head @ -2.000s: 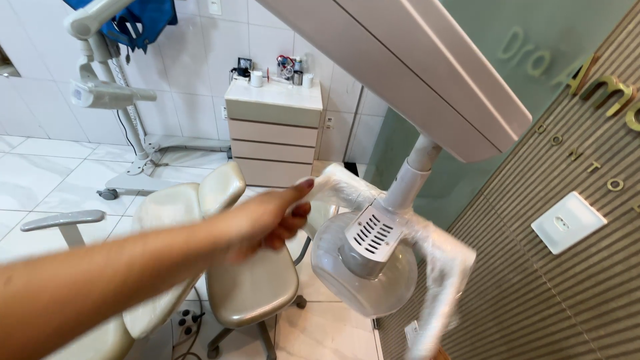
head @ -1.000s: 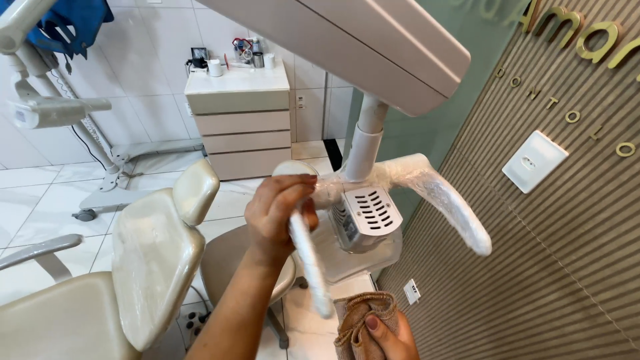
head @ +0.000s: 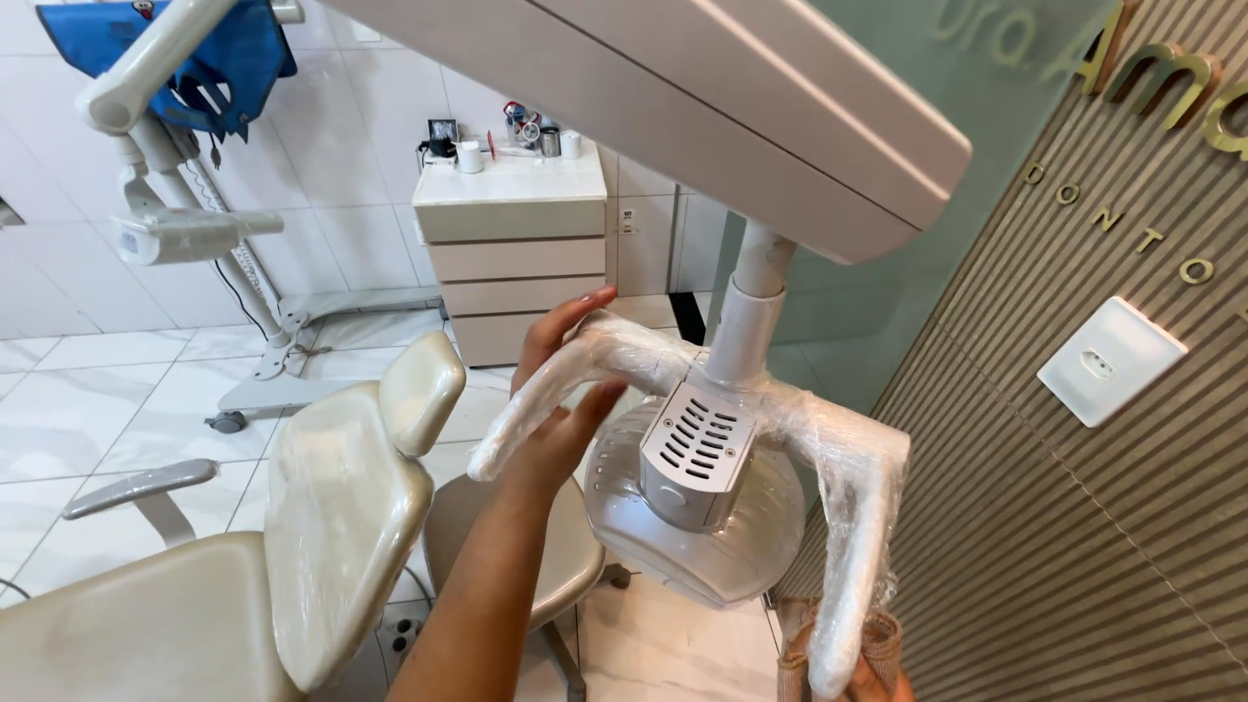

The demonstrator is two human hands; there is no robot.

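Observation:
A dental operating light (head: 697, 458) hangs from a thick white overhead arm (head: 682, 107); its two curved handles are wrapped in clear plastic film. My left hand (head: 561, 390) is around the bend of the left handle (head: 546, 375), fingers behind and over it, the thumb on the near side. Low in the view, my right hand (head: 882, 682) holds a brown cloth (head: 882, 634) behind the lower end of the right handle (head: 858, 575). That handle hides part of the hand and cloth.
A film-covered dental chair (head: 341, 517) stands at left, with a stool (head: 565, 565) beside it. Behind are a drawer cabinet (head: 517, 258) with small items on top and a wheeled stand (head: 244, 283) with a blue apron (head: 224, 78). A ribbed wall panel (head: 1072, 546) with a socket (head: 1111, 361) is at right.
My left hand has shifted along the left handle to its bend. The lamp head and handles have turned. The cloth in my right hand is now partly behind the right handle.

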